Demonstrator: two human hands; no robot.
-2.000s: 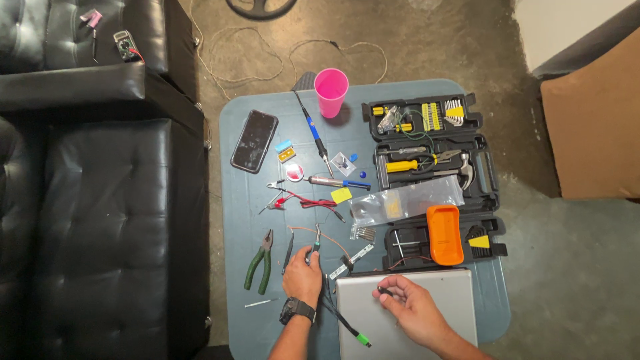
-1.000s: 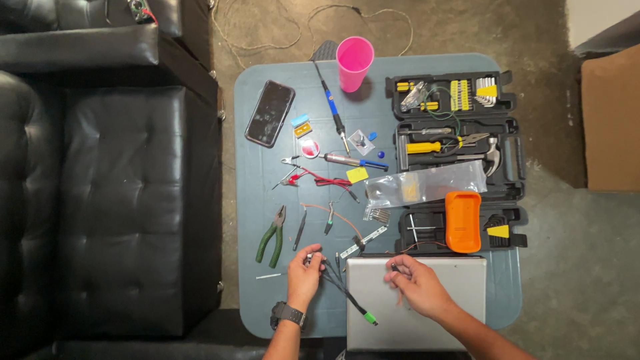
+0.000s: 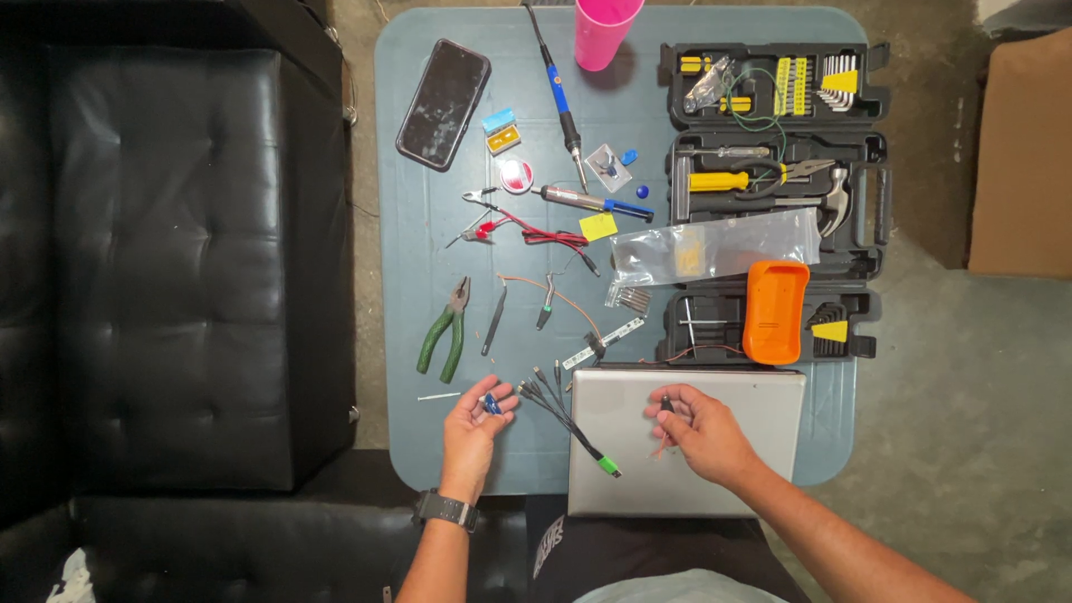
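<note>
Between the fingers of my left hand [image 3: 479,423] is a small blue part [image 3: 492,404], perhaps a circuit board. My right hand [image 3: 693,427], over the closed silver laptop [image 3: 687,494], pinches a small black connector [image 3: 667,404] with thin reddish wires. A black multi-ended USB cable [image 3: 578,431] with a green plug lies between the hands, partly on the laptop. Above them are an LED strip piece [image 3: 624,332], a soldering clip tool with a green end [image 3: 545,311], tweezers [image 3: 494,322] and green-handled pliers [image 3: 442,335].
A soldering iron [image 3: 559,96], desoldering pump [image 3: 586,201], phone [image 3: 444,105], red test leads [image 3: 557,238] and pink cup [image 3: 599,42] occupy the table's far part. At the right, an open black tool case [image 3: 875,138] bears a plastic bag [image 3: 729,249] and orange tray [image 3: 775,322]. A black sofa [image 3: 167,251] stands left.
The black cable, held in my left hand one second ago, now lies partly on the laptop. My left hand now holds the small blue part. The view has shifted closer to the table.
</note>
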